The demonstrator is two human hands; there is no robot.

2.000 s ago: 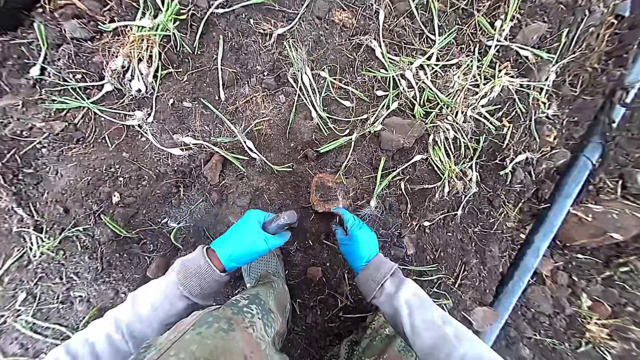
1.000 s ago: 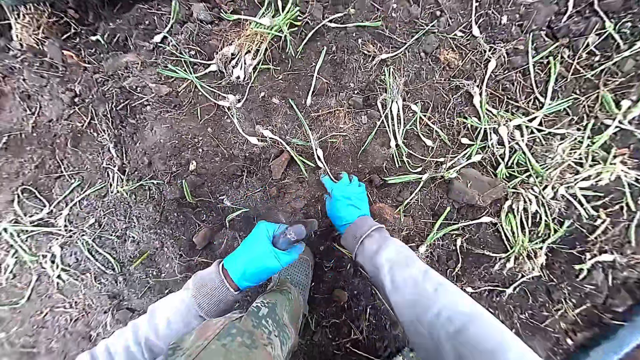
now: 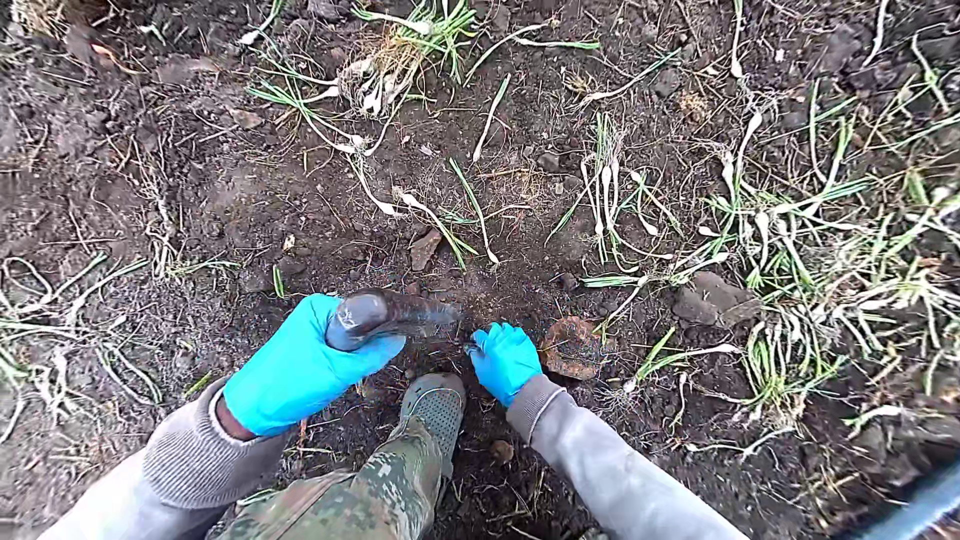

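My left hand (image 3: 300, 360), in a blue glove, grips a dark rounded handle (image 3: 364, 319) of a hand tool; its far part is blurred over the soil just left of my right hand. My right hand (image 3: 508, 361), gloved in blue too, is low at the soil with its fingers curled; whether it holds something is hidden. Close to its right lies a reddish-brown stone (image 3: 571, 347). Loose bulbed plants with green leaves lie about: a clump (image 3: 382, 79) at the top, a few stalks (image 3: 606, 184) above right, and a large spread (image 3: 817, 277) on the right.
A shoe (image 3: 435, 409) with holes stands between my arms. A grey stone (image 3: 712, 300) lies among the plants at right, and a small brown stone (image 3: 425, 249) ahead. More pale stalks (image 3: 67, 330) are at the left. A blurred pipe (image 3: 919, 506) crosses the lower right corner.
My right hand has come back from the stalks ahead to the soil beside the reddish stone. My left hand has brought the tool near it. The view had swung right to left over the ground earlier.
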